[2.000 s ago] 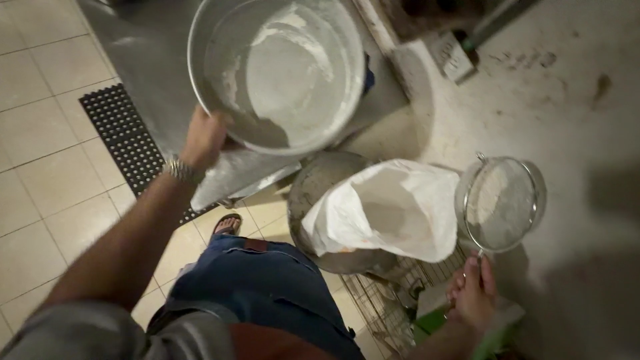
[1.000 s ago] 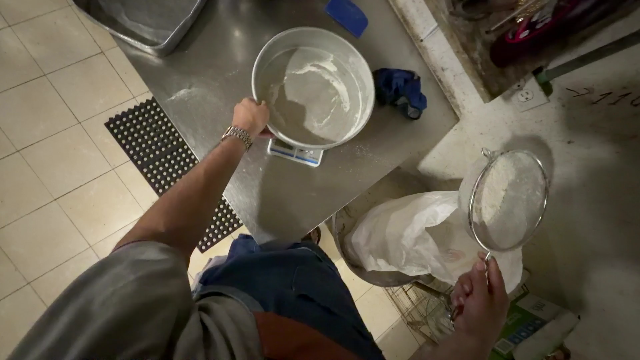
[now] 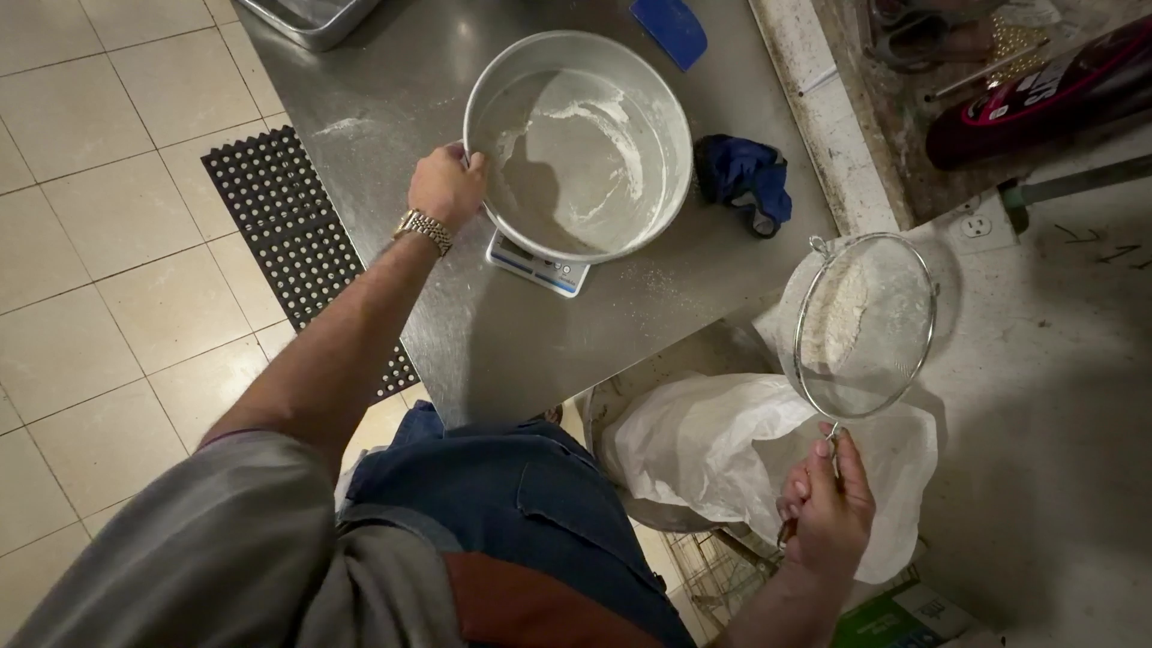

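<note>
My left hand grips the left rim of a round metal pan with streaks of white powder inside. The pan rests on a small digital kitchen scale, which it mostly covers. In my right hand is the handle of a round wire-mesh sieve, with a heap of white powder in its mesh. The sieve is above a white bag that stands open in a metal bowl, beside the table.
The stainless steel table holds a blue scraper, a crumpled blue cloth and a metal tray. A dark bottle lies on a shelf at upper right. A perforated black mat and a wire rack are lower down.
The pan, off to the upper part of the view two seconds ago with its base hidden, shows on the scale since one second ago. My right hand still holds the sieve. The view has shifted.
</note>
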